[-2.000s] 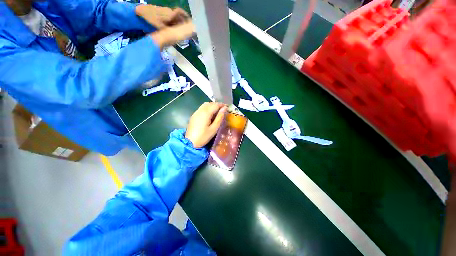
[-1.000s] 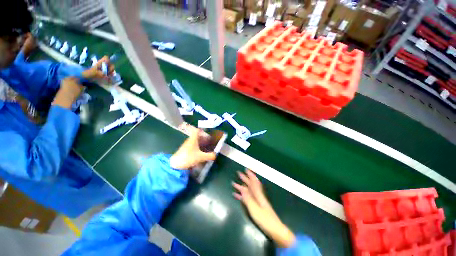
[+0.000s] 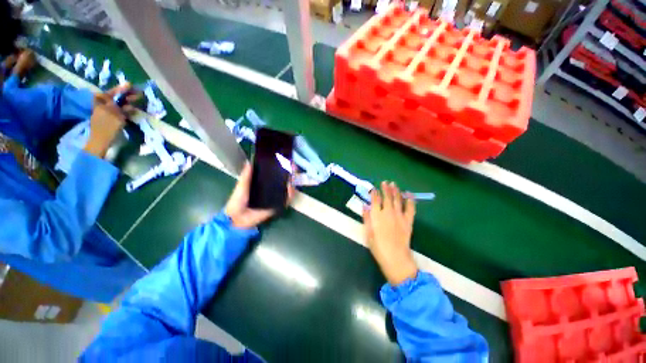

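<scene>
My left hand [image 3: 244, 202] holds a black smartphone [image 3: 272, 169] upright, its dark glass facing me with a white glare on it. My right hand [image 3: 391, 227] reaches over the white rail with its palm down and fingers forward. Its fingertips are at a pale blue wristwatch [image 3: 352, 180] on the green belt; whether they grip it cannot be told. More pale blue watches [image 3: 312, 164] lie on the belt just left of it, partly behind the phone. A small white tag [image 3: 356, 205] shows beside my right fingertips.
A white rail [image 3: 333, 217] separates the glossy bench [image 3: 297, 312] from the belt. Grey posts [image 3: 173, 78] stand at left. Stacked red trays [image 3: 432, 85] stand across the belt; another red tray [image 3: 577, 312] lies at lower right. Another person's blue sleeves [image 3: 57, 205] and several watches [image 3: 159, 170] are at left.
The phone has been lifted from the bench by my left hand and turned upright. My right hand came into view and moved forward from over the bench to the watch on the belt.
</scene>
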